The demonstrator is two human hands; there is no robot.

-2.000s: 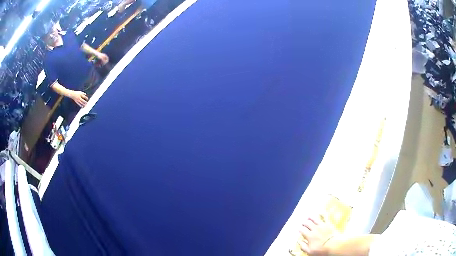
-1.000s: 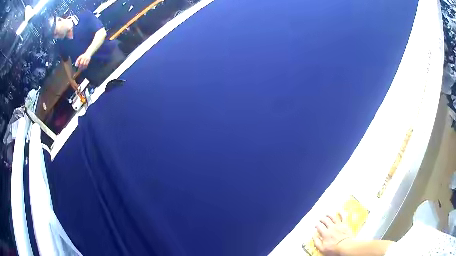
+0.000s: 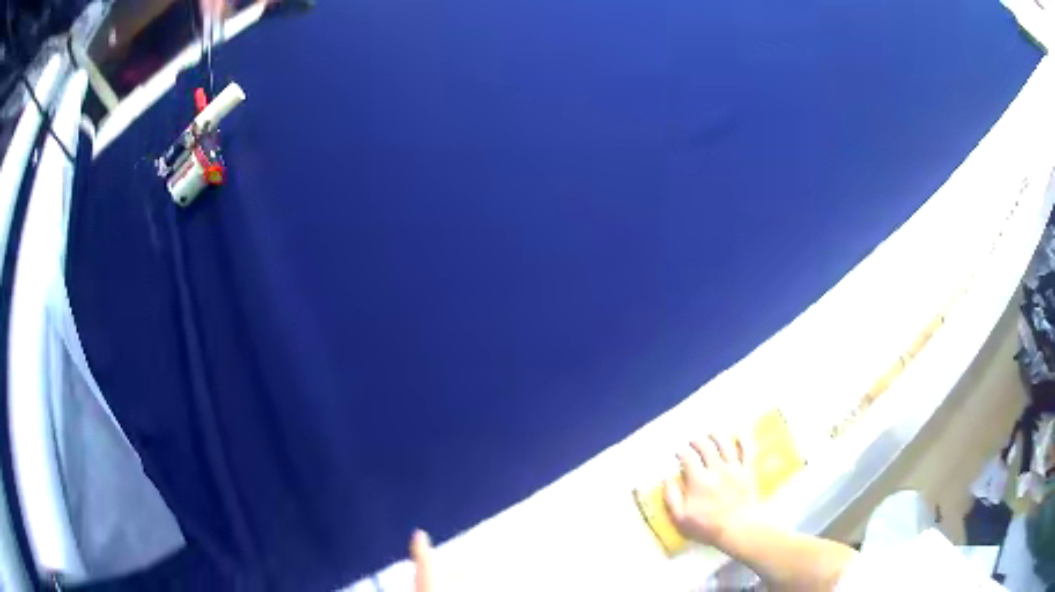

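A huge dark blue fabric sheet [image 3: 521, 254] covers most of the table, with soft folds at its left end. My right hand [image 3: 712, 491] lies over a yellow fabric weight [image 3: 777, 451] on the white table margin, fingers curled on it. Only a finger or thumb of my left hand [image 3: 421, 560] shows at the bottom edge, by the fabric's near edge; the rest is cut off. A small cutting machine [image 3: 199, 156] with red parts and an off-white cylinder rests on the blue fabric at the upper left.
Long white bars [image 3: 41, 335] run along the left end, with pale grey-blue cloth [image 3: 110, 486] beside them. A blurred hand [image 3: 212, 9] of another person shows at the top left. A worn yellow strip [image 3: 891, 376] lies on the margin. Scraps lie on the floor at right.
The view has shifted toward the left table end. The cutting machine is now on the fabric; the other person is mostly out of view. A finger of my left hand has appeared.
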